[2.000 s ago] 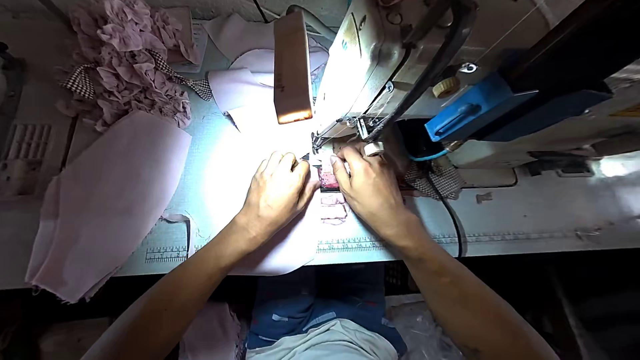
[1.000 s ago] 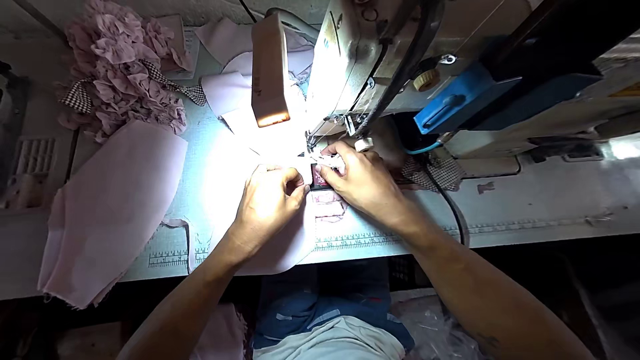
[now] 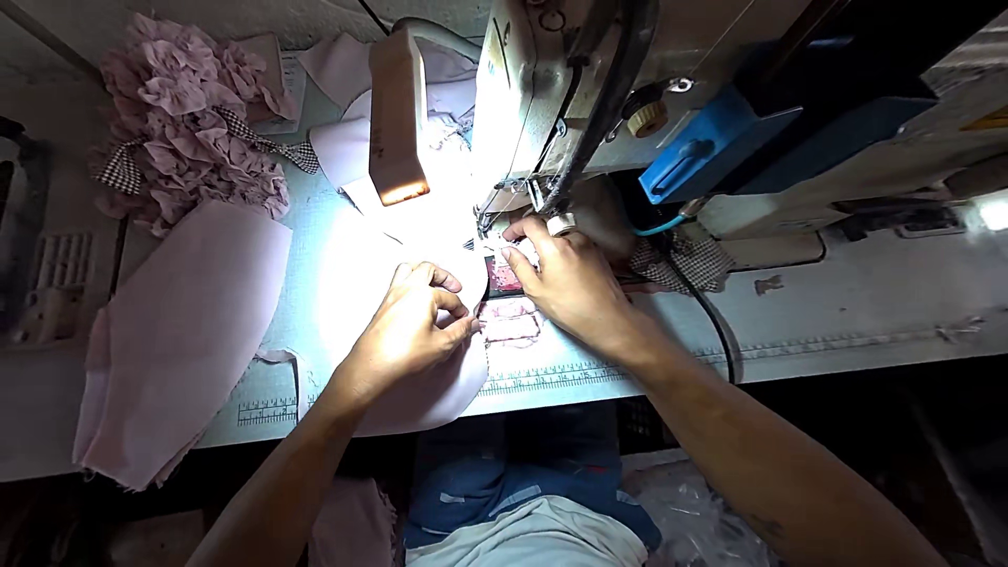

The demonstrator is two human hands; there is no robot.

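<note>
Pale pink fabric lies brightly lit on the table left of and below the sewing machine's needle area. My left hand pinches the edge of this fabric between thumb and fingers, below the needle. My right hand is just right of the presser foot, thumb and index finger a little apart; whether they hold anything is unclear. A reddish patch shows between the hands, with pink stitched pieces below it. Glare washes out the cloth beside the needle.
A lamp hangs left of the machine head. Ruffled pink fabric with checked strips and flat pink cut pieces lie at left. Printed rulers run along the table's front edge. A black cable and checked cloth are at right.
My left hand has moved down from the needle area along the fabric's edge. My right hand, lower and near the left hand two seconds ago, has its fingertips up beside the presser foot.
</note>
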